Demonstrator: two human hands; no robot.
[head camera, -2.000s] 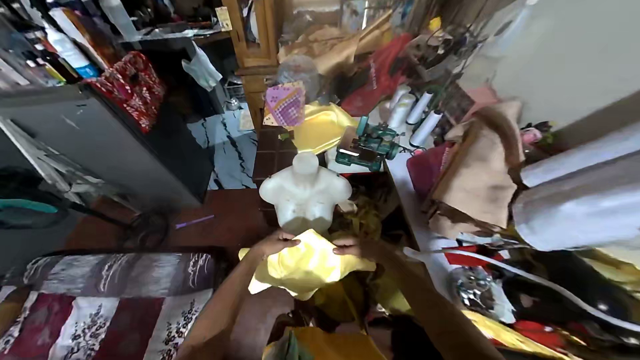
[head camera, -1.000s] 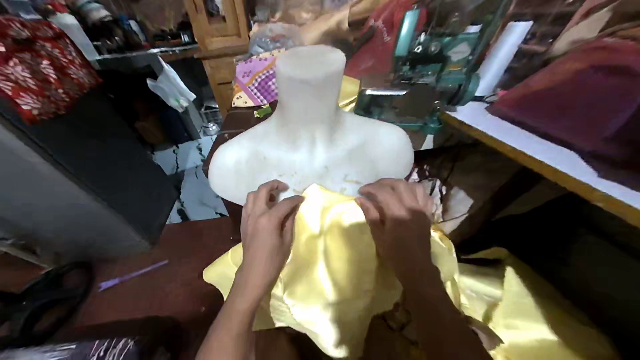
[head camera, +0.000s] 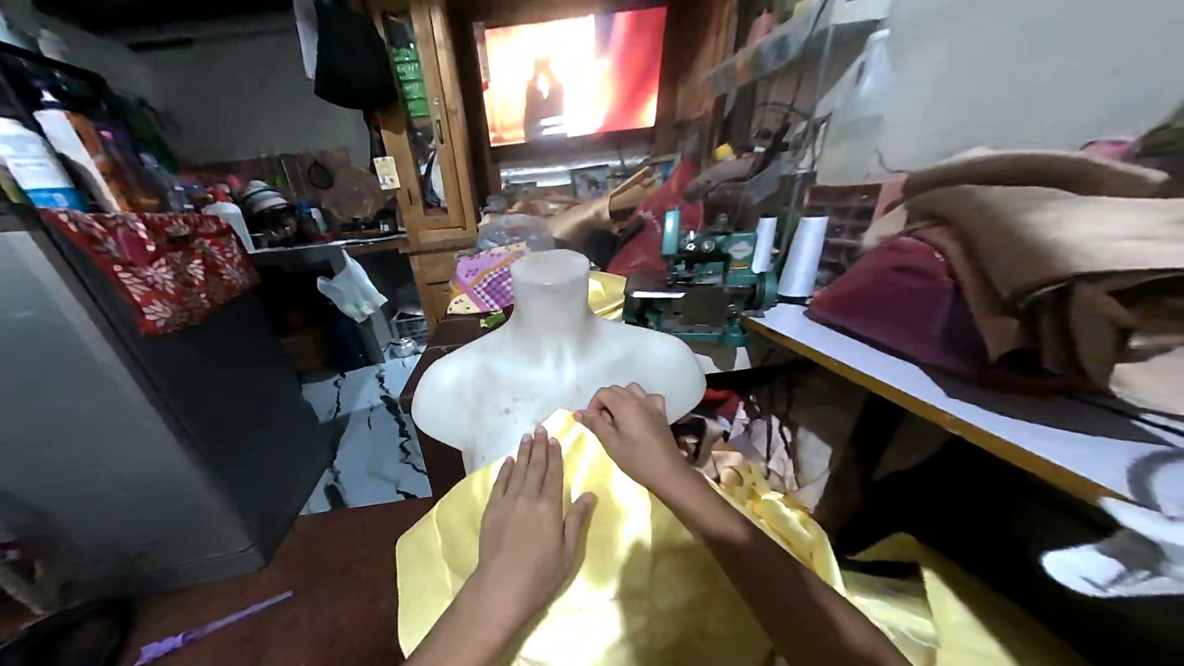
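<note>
A white dress form (head camera: 555, 370), its neck and shoulders bare, stands upright in front of me. Yellow satiny fabric (head camera: 610, 573) lies against its chest and spreads down toward me. My left hand (head camera: 532, 523) rests flat on the cloth, fingers extended and pointing up, gripping nothing. The fingers of my right hand (head camera: 634, 430) pinch the fabric's top edge near the middle of the chest, just right of its peak.
Behind the form stands a green sewing machine (head camera: 708, 282) with white thread cones (head camera: 803, 257). At right, a white-topped table (head camera: 925, 393) holds piled brown and maroon cloth (head camera: 1045, 250). A grey cabinet (head camera: 120, 416) is at left; a purple stick (head camera: 213, 629) lies on the floor.
The yellow fabric, earlier held by both hands below the form, now lies against its chest. My left hand has gone from pinching the top edge to lying flat. The view has tilted up.
</note>
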